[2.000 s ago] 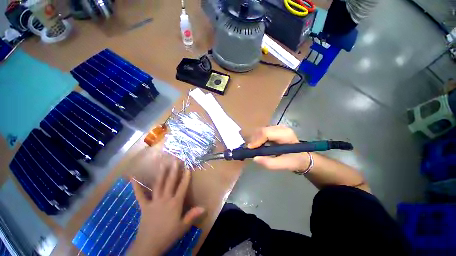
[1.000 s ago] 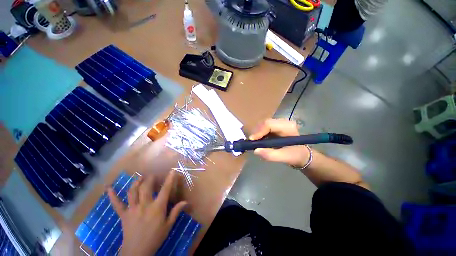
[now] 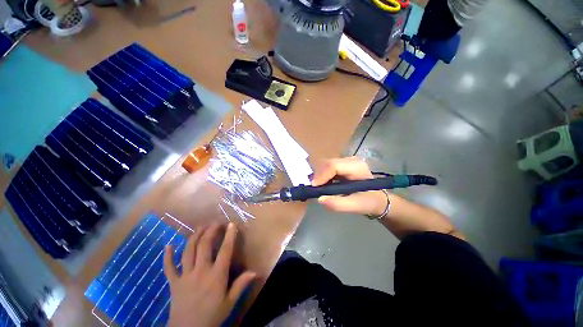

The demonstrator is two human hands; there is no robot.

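My right hand (image 3: pixel 350 186) holds the soldering iron (image 3: pixel 358 187), a black pen-like handle with a green band, its tip pointing left at the lower edge of the ribbon pile. The pile of short silver ribbon pieces (image 3: pixel 241 165) lies mid-table, with a few loose slivers just below it. My left hand (image 3: pixel 203 278) is spread palm down over the right part of the blue cell piece (image 3: pixel 134 271), fingertips near the loose slivers. Whether it pinches a sliver cannot be told. Thin ribbon ends stick out at the cell's top and lower left corners.
Dark stacked cells (image 3: pixel 144 86) stand at the left. An orange tape piece (image 3: pixel 197 158) and white strips (image 3: pixel 278 140) flank the pile. Behind are the iron stand (image 3: pixel 261 83), a grey ribbed cylinder (image 3: pixel 310 45) and a white bottle (image 3: pixel 240 24). The table edge drops to the floor at right.
My left hand moved from beside the pile back over the cell, then slightly right toward the loose slivers. A few slivers now lie apart below the pile. The iron's tip shifted slightly left and down.
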